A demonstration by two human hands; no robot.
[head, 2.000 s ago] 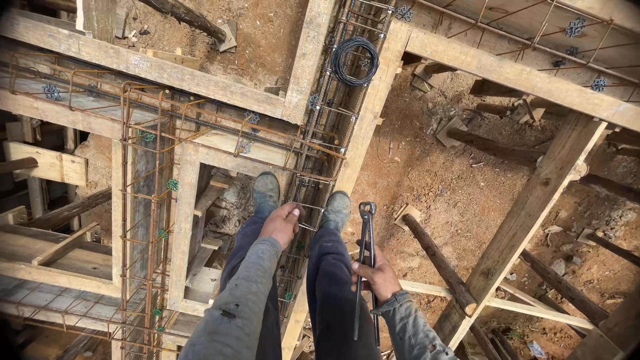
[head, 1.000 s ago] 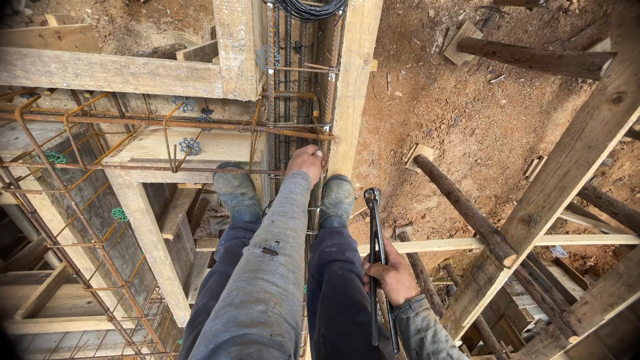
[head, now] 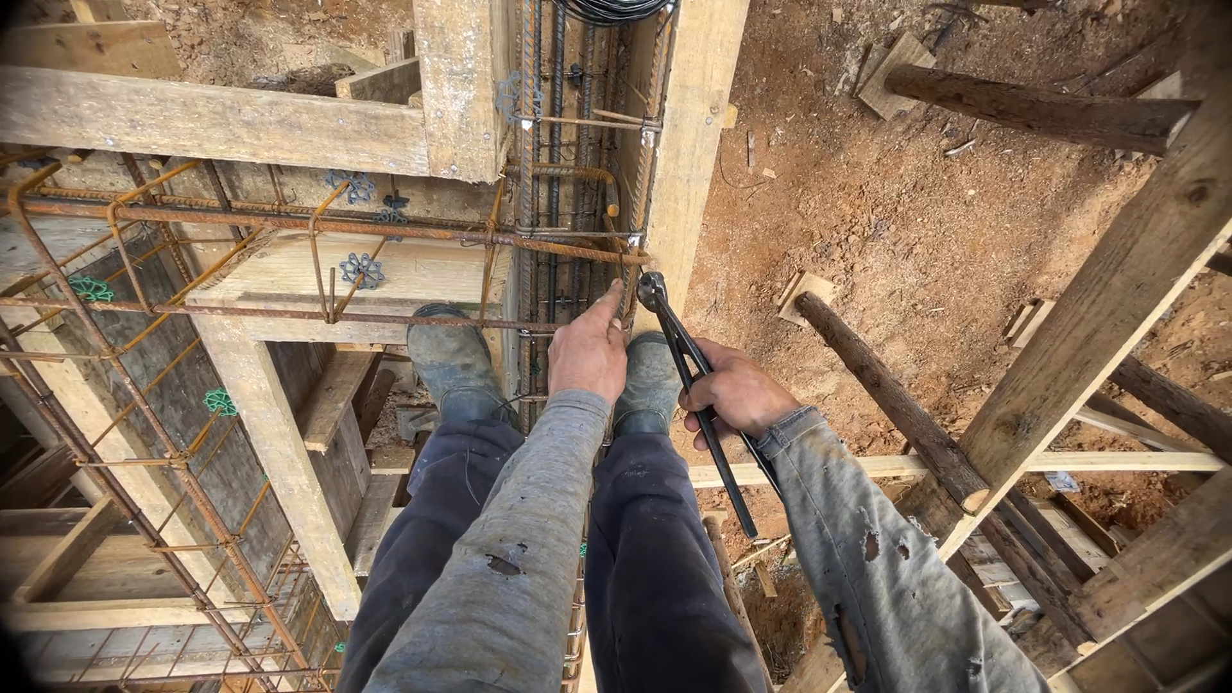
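My left hand (head: 589,351) reaches to the rebar cage (head: 527,207) in the formwork channel, its index finger extended close to the end of a rusty rebar (head: 568,248); whether it pinches a wire there I cannot tell. In my right hand (head: 736,390) are the handles of rebar-tying end nippers (head: 685,337), slightly apart. The nippers' head lies beside my left fingertips, near the inner edge of the timber form board (head: 688,183). A coil of black tie wire (head: 616,8) rests on the cage at the top edge.
My boots (head: 452,361) stand at the channel, the right one by the form board. Rusty rebar cages with green spacer wheels (head: 219,401) lie left. To the right, log props (head: 876,385) and a timber beam (head: 1088,298) stand over bare soil lower down.
My right hand has brought the nippers up and left to the cage beside my left hand. The view has shifted closer to the bar junction since two seconds ago.
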